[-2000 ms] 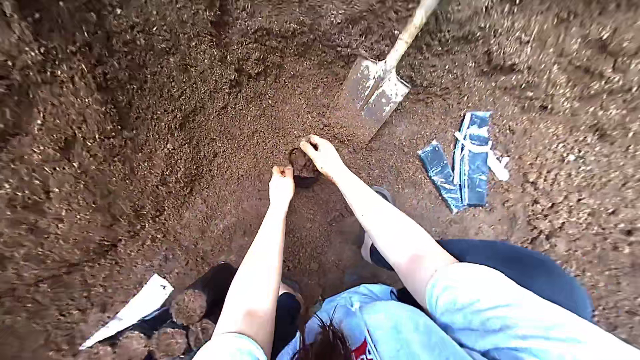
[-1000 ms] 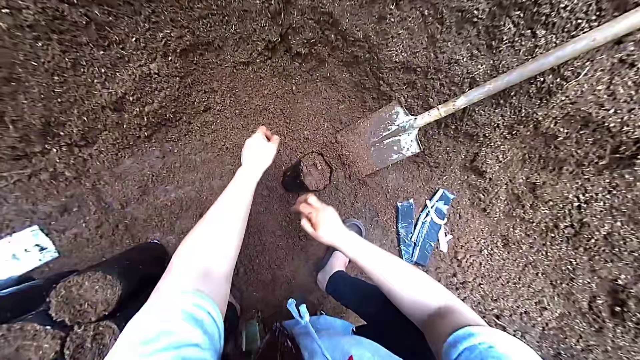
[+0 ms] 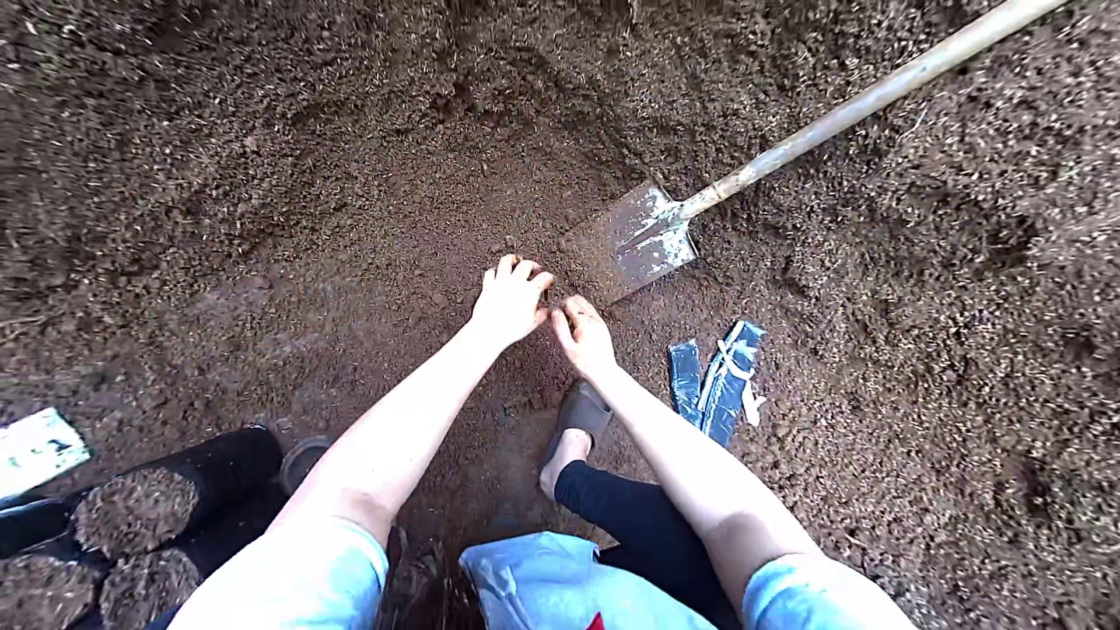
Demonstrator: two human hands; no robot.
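Note:
My left hand (image 3: 511, 299) is over the loose brown soil (image 3: 420, 219), with its fingers curled and spread. Close beside it is my right hand (image 3: 584, 336), its fingertips near the left thumb. Both hands cover the spot between them, so whether they grip something there cannot be seen. Just up and right of them lies the blade of a spade (image 3: 652, 241), partly covered with soil, its long wooden handle running to the top right corner.
Flat black plastic bags (image 3: 722, 385) with white strips lie right of my foot. Soil-filled black plastic bags (image 3: 223, 464) are stacked at lower left, near a white piece (image 3: 39, 451) with dark marks. My shoe (image 3: 581, 420) stands below the hands.
One second ago my hands were apart on either side of a soil-filled black bag; now they have come together and that bag is hidden from view.

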